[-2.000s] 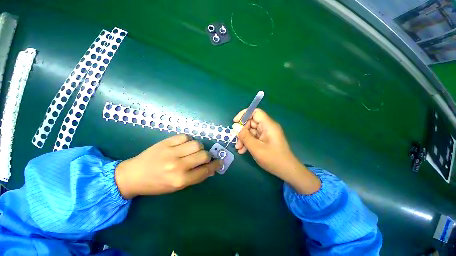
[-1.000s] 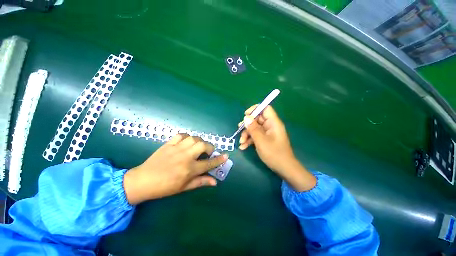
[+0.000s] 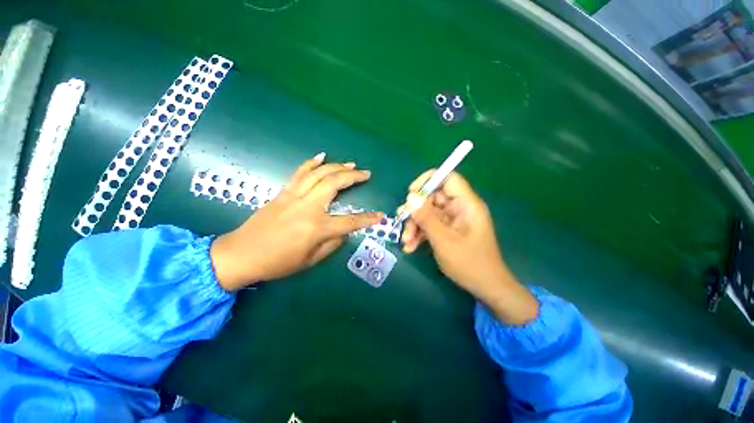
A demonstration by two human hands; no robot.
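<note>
A white perforated strip lies on the green surface in front of me. My left hand lies flat over its middle, fingers spread, with the index fingertip near its right end. My right hand holds silvery tweezers like a pen, their tip at the right end of the strip. Whether a tiny piece is on the tip cannot be told. A grey camera lens plate with round rings lies just below the strip's right end, touched by neither hand.
Two more perforated strips lie at the left, beside thick white stacked strips. A dark lens plate lies further up. Dark parts and a black panel are at the right edge. A curved rail bounds the surface.
My left hand has left the lens plate and moved up onto the strip, its fingers spreading. The tweezers tip is now down at the strip's right end. The view has shifted, moving the dark lens plate rightward.
</note>
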